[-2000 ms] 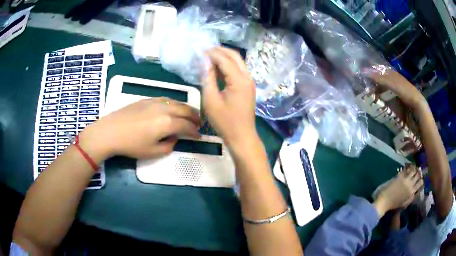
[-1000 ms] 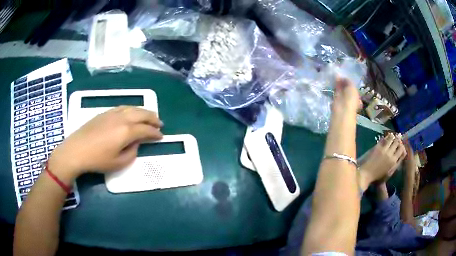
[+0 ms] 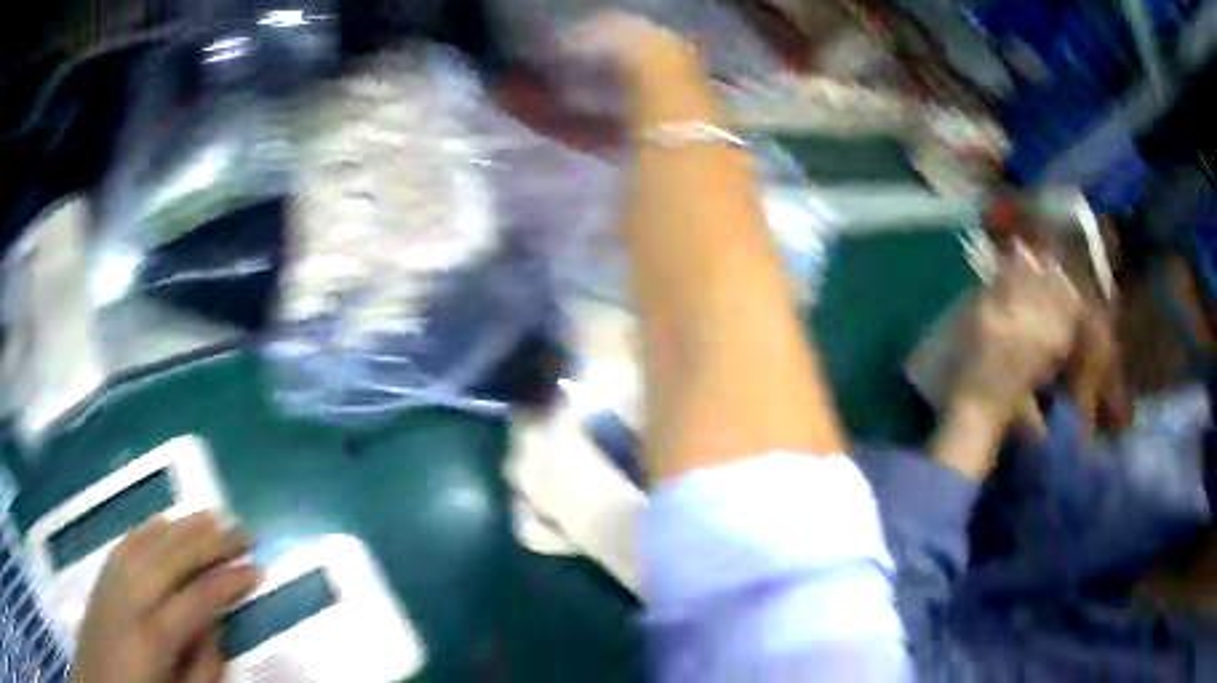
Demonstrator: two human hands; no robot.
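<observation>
Two white housings lie at the lower left on the green bench, the upper-left one and the lower-right one, each with an open rectangular slot. My left hand rests over their meeting edges, cut off by the bottom edge; I cannot tell its grip. My right hand reaches far forward at the top centre among plastic bags, blurred, and what it holds cannot be told. Its arm partly covers a white housing near the centre. The frame is blurred by motion.
A clear bag of small off-white parts lies at upper left. A bagged white housing is at the far left. A label sheet shows at the lower-left edge. A neighbour's hands hold a pale piece at the right.
The view has turned right, so the housings now sit lower left. My right hand has moved from the clear bags at the right to the far side of the bench. My left hand stays by the housings.
</observation>
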